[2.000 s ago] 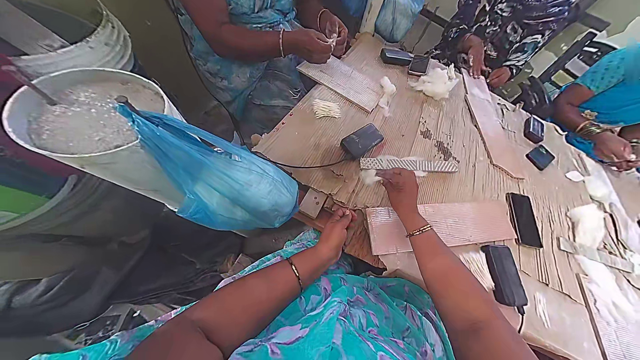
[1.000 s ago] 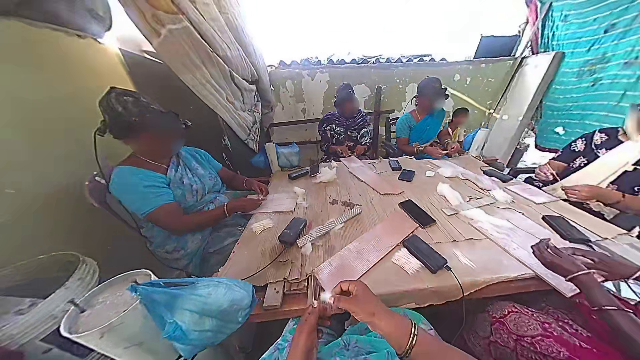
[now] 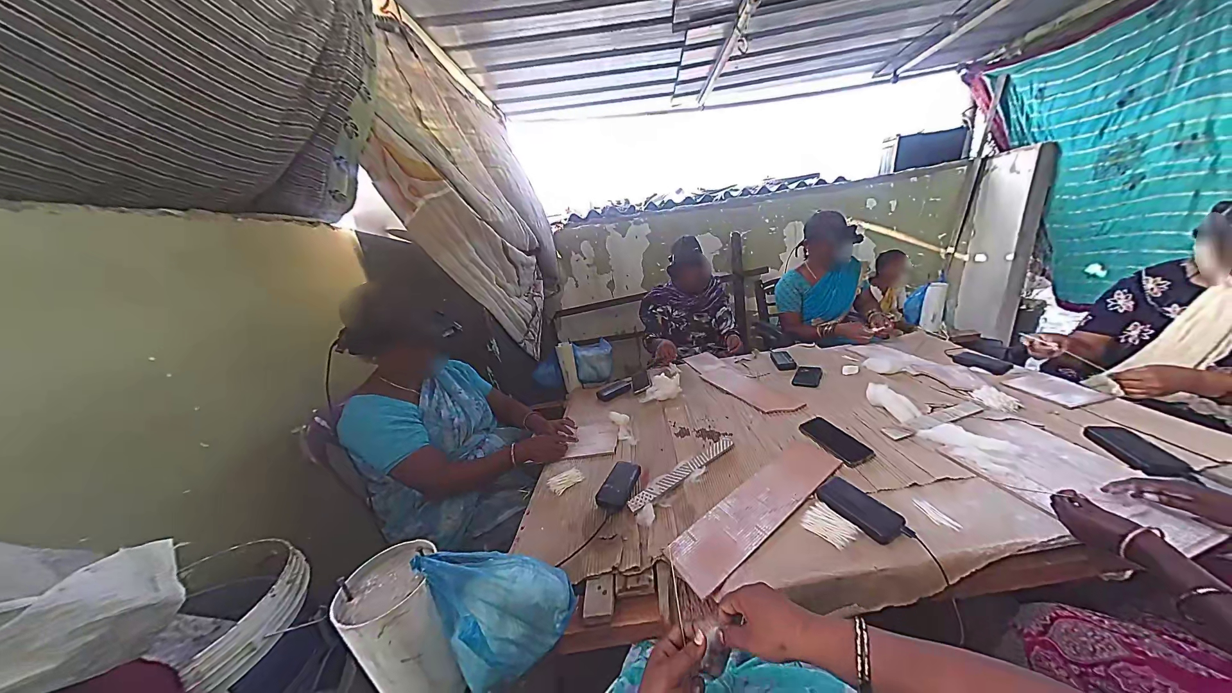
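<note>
At the near table edge my left hand point(image 3: 676, 662) and my right hand point(image 3: 770, 624) are close together over my lap. Fingers of my left hand pinch a thin stick point(image 3: 679, 599) that points up. My right fingertips close on a small pale tuft point(image 3: 714, 643), blurred and partly hidden. Just beyond them lies a pinkish rectangular board point(image 3: 756, 515). To its right is a bunch of thin white sticks point(image 3: 830, 525) beside a black power bank point(image 3: 859, 510) with a cable. A patterned perforated strip point(image 3: 680, 474) lies left of the board, with a bit of cotton point(image 3: 645, 515) near its end.
A white bucket point(image 3: 380, 616) with a blue plastic bag point(image 3: 500, 611) stands left of the table point(image 3: 577, 520). A phone point(image 3: 836, 441) and another power bank point(image 3: 618, 485) lie on it. Several people sit around; a co-worker's hands point(image 3: 1097, 520) are at the right over another board.
My right hand has left the patterned strip, which it touched two seconds ago, and has come to my left hand at the table edge. The view has tilted up strongly.
</note>
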